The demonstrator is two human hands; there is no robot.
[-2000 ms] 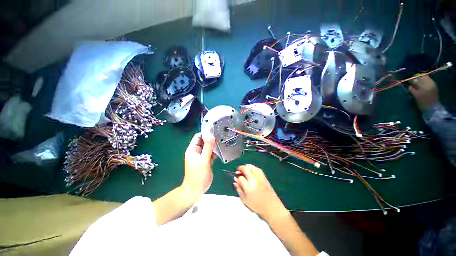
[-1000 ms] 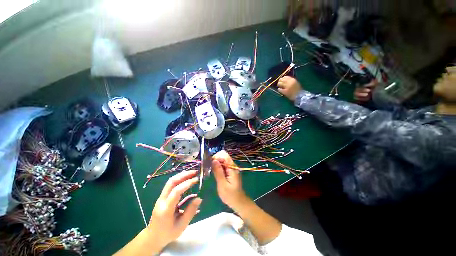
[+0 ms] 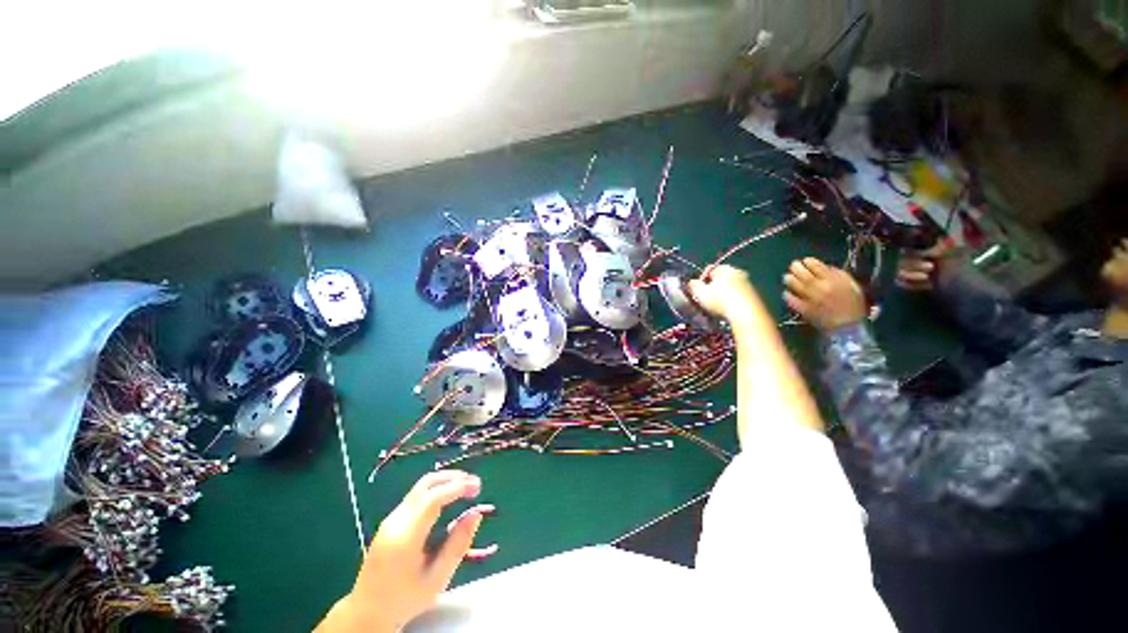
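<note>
My right hand [image 3: 720, 292] reaches out to the right of the pile and grips a silver cover [image 3: 680, 299] at its edge, with wires near it. My left hand [image 3: 414, 550] is low in front of me, its fingers apart and empty. Pinkish curved handles [image 3: 468, 512] show beside its fingertips; whether they touch is unclear. Silver fitted units [image 3: 529, 327] with coloured wires lie piled ahead. Another silver cover [image 3: 473, 386] with wires sticking out lies at the pile's near left. A loose harness pile [image 3: 606, 396] spreads below the units.
Dark shells [image 3: 256, 356] and a silver cover [image 3: 270, 414] lie left of the pale line. Bundled harnesses [image 3: 142, 433] lie far left under a plastic bag [image 3: 62, 371]. Another person's hand [image 3: 826, 294] is close right of my right hand. A white bag [image 3: 318, 186] stands at the back.
My right hand has moved from beside my left hand to the pile's right side, with a silver cover. My left hand stays low and open. The view has swung right since the oldest frame.
</note>
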